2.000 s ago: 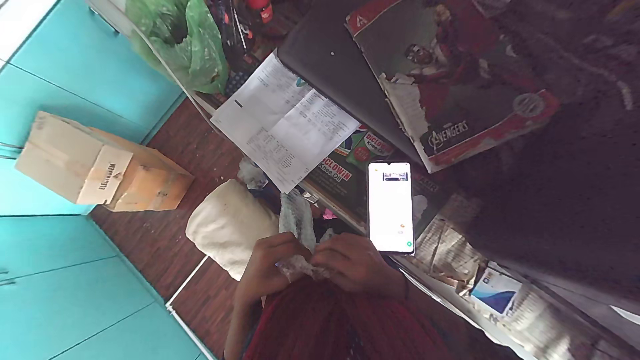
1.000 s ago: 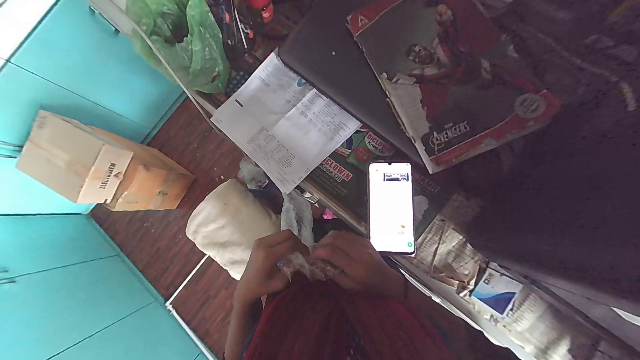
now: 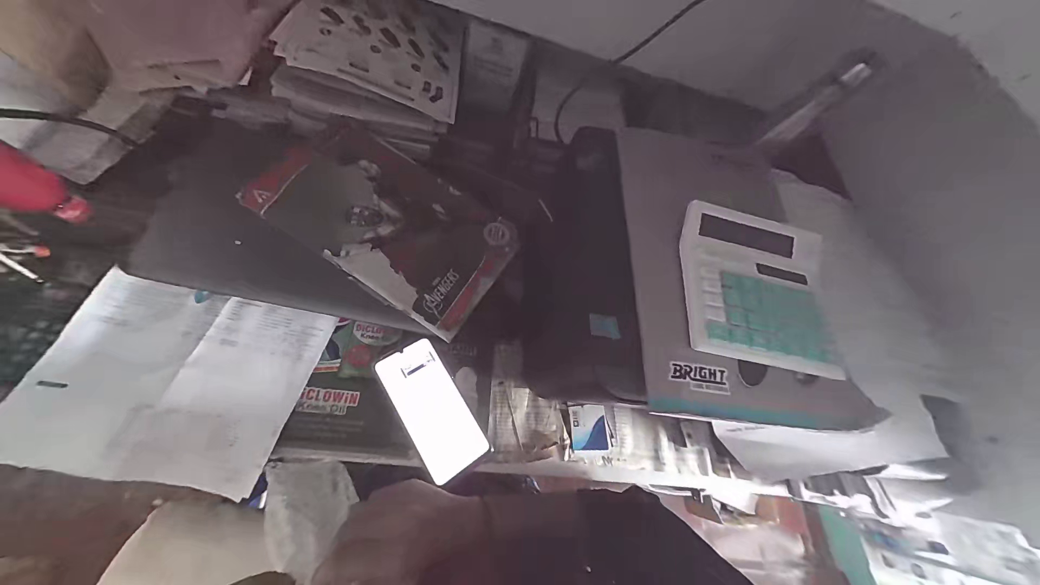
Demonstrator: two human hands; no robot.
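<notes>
My right hand (image 3: 406, 524) is at the bottom edge, its forearm reaching in from the right. It is blurred, its fingers are cut off by the frame, and whether it holds anything cannot be told. Just above it lies a smartphone (image 3: 433, 414) with a bright screen, at the edge of the desk. To the hand's left hangs a crumpled translucent plastic bag (image 3: 309, 508), beside a cream cloth-like bundle (image 3: 191, 544). My left hand cannot be made out.
Printed sheets (image 3: 179, 382) overhang the desk edge at left. A torn Avengers notebook (image 3: 390, 227) rests on a dark flat case (image 3: 236, 236). At right, a white calculator (image 3: 760, 288) lies on a grey folder (image 3: 662, 244). A cable runs behind.
The view has swung strongly to the right, bringing in the calculator and folder. Both hands were together on a crumpled clear plastic piece; now only the right hand is visible, low in the frame.
</notes>
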